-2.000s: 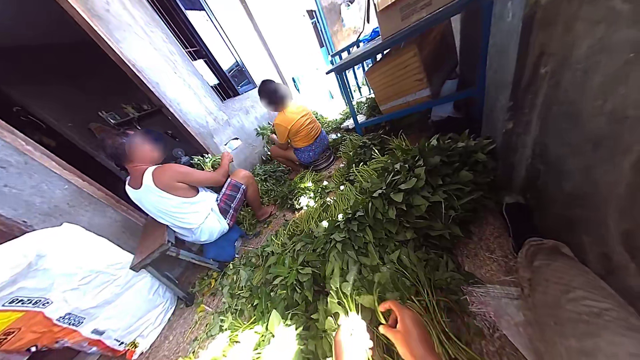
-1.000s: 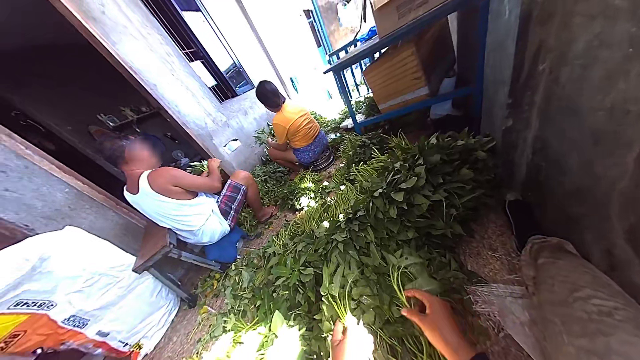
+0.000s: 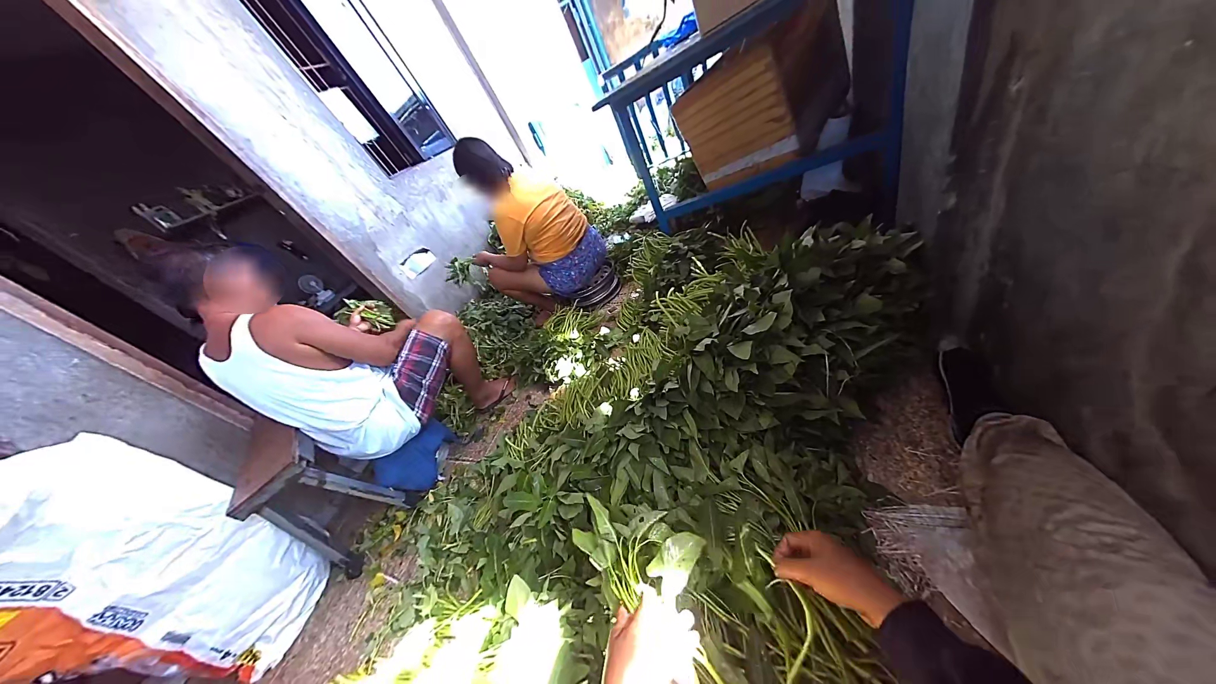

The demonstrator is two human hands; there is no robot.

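A long heap of leafy green stalks (image 3: 655,446) covers the floor in front of me. At the bottom of the view, my left hand (image 3: 646,636), partly washed out by sunlight, is closed around a small bunch of leafy stems (image 3: 622,560). To its right, my right hand (image 3: 834,568) has its fingertips pinched on a thin green stem at the heap's edge. Small white pieces (image 3: 570,366) lie on the stalks farther up.
A person in a white tank top sits on a wooden bench (image 3: 271,465), holding greens. Beyond, a person in a yellow shirt sits low with greens. A white sack (image 3: 142,532) lies lower left; a blue table frame (image 3: 703,76) with a cardboard box (image 3: 736,114) stands behind the heap.
My right hand has moved right, away from my left hand. The seated person in the white top has lowered a raised hand.
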